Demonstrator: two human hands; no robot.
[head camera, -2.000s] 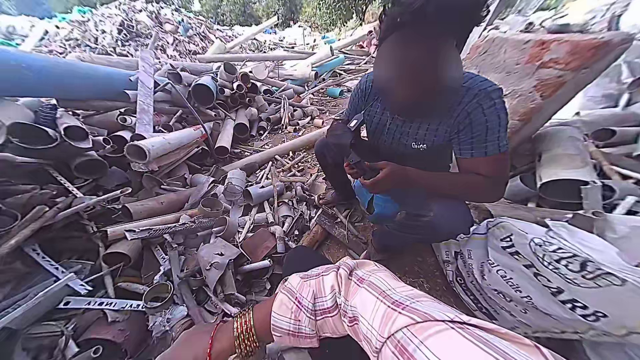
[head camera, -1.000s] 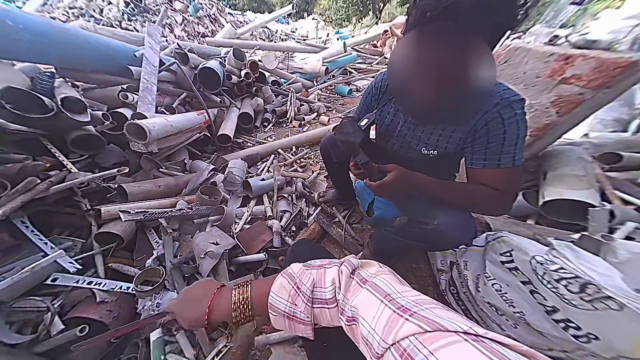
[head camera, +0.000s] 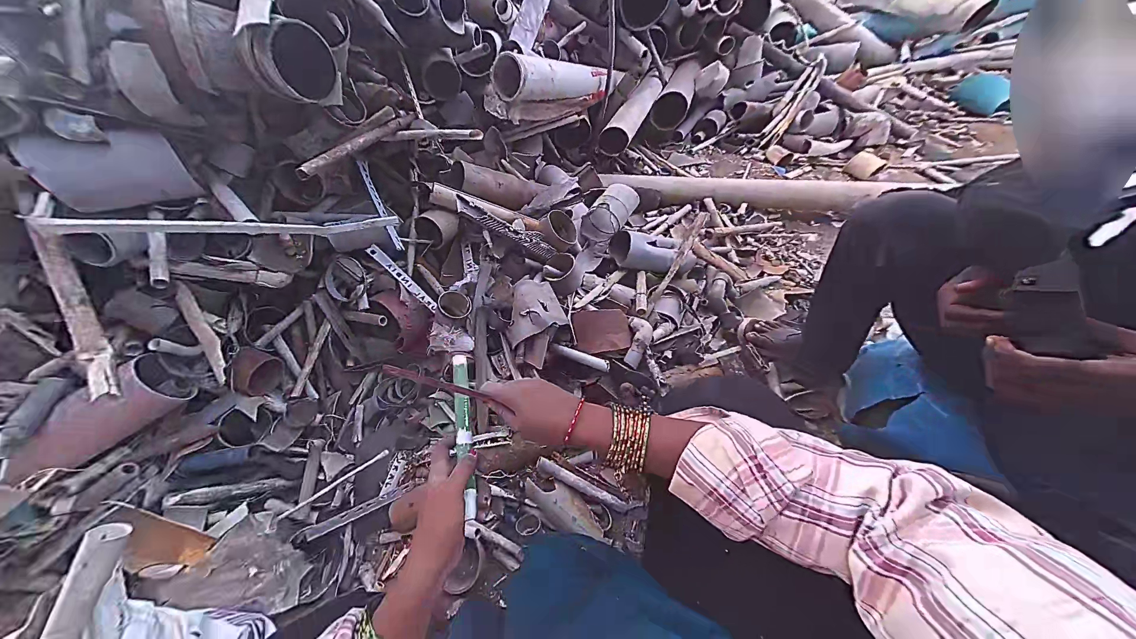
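Observation:
My left hand (head camera: 441, 501) grips the lower part of a narrow green and white tube (head camera: 462, 399), which stands roughly upright in the view. My right hand (head camera: 532, 410), with a red thread and bangles at its wrist, is shut on a thin reddish-brown strip (head camera: 426, 380). The strip's near end is hidden in the fist, and it crosses over or behind the tube; which one is not plain. Just beyond the tube's top lies a crumpled pale scrap (head camera: 450, 339). Broken pipe pieces lie under and around both hands.
Scrap plastic pipes (head camera: 550, 78) are heaped ahead and to the left. A long pale pipe (head camera: 754, 192) lies across the ground beyond. On the right a person (head camera: 914, 266) crouches, holding a dark object (head camera: 1047, 306), beside a blue sheet-like thing (head camera: 923, 413).
My left hand has come into view holding the green and white tube. The strip was in my right hand one second ago too. The view has swung down and left.

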